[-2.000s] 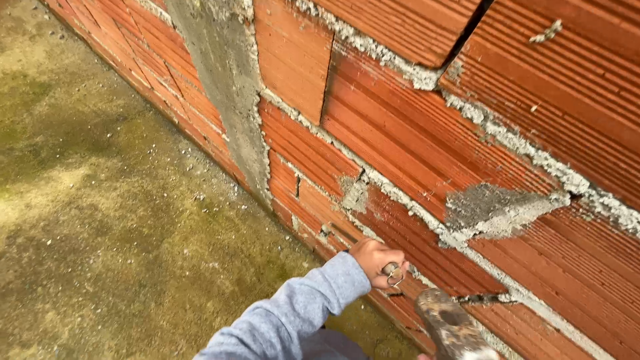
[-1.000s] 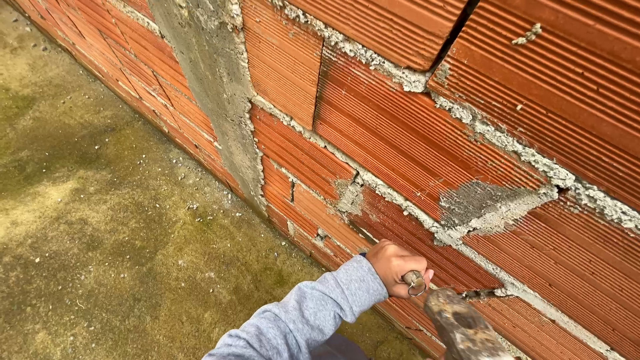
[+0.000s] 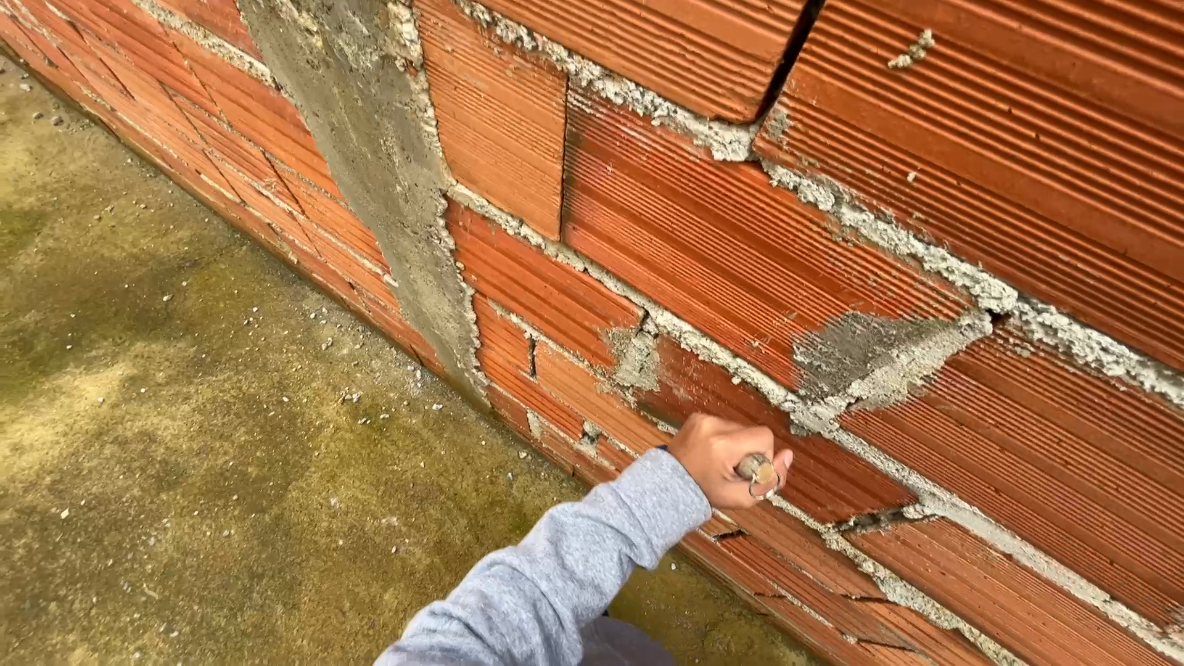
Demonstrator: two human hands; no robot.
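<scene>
My left hand [image 3: 726, 462], in a grey sleeve, is closed around a rod-like tool, likely a chisel, whose rounded metal end [image 3: 756, 468] points up toward me. The rest of the tool is hidden by my fist and cannot be told. The fist is close against the hollow clay brick wall [image 3: 675, 250], just below a mortar joint. To its upper right, a grey mortar patch [image 3: 860, 356] covers a brick corner. My right hand is out of the picture, and so is the hammer seen earlier.
A vertical concrete column [image 3: 370, 176] breaks up the brickwork on the left. Rough mortar ridges [image 3: 925, 250] stand out along the joints. The mossy concrete floor [image 3: 231, 462] runs along the wall's base and bears scattered mortar crumbs. A broken brick edge [image 3: 879, 520] lies right of my fist.
The hammer head seen beside my left hand at the lower right in both earlier frames has gone out of view. My left hand stays closed on the tool by the wall.
</scene>
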